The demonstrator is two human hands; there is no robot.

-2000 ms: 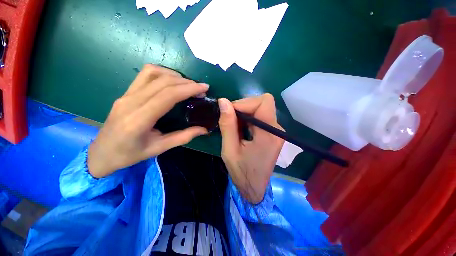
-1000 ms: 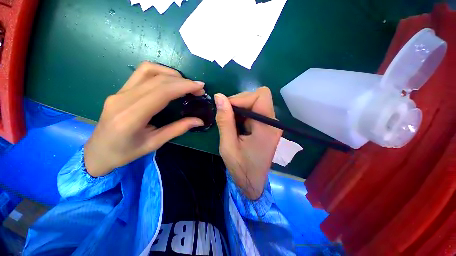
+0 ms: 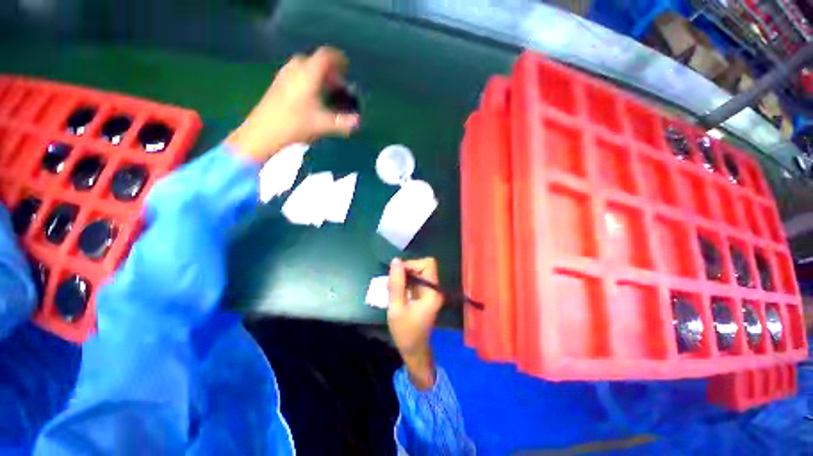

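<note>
My left hand [image 3: 303, 102] is reached out over the far part of the green table, its fingers around a round dark lens assembly [image 3: 342, 98], blurred by motion. My right hand [image 3: 414, 298] is near the table's front edge and holds a thin black stick [image 3: 450, 295] like a pen, pointing right. A small white wipe [image 3: 378, 292] lies just left of my right fingers. The white squarish bottle [image 3: 406, 216] stands behind my right hand, with its round lid [image 3: 395, 164] open.
Two piles of white wipes [image 3: 285, 171] [image 3: 321, 198] lie left of the bottle. A red foam tray [image 3: 189, 134] with round dark lenses is at the left. A tall stack of red foam trays [image 3: 526, 214], the top one partly filled, is at the right. Shelves are at the upper right.
My left hand has moved forward, away from my right hand, with the lens assembly. My right hand still holds the stick. The view has tilted up and shows more of the trays.
</note>
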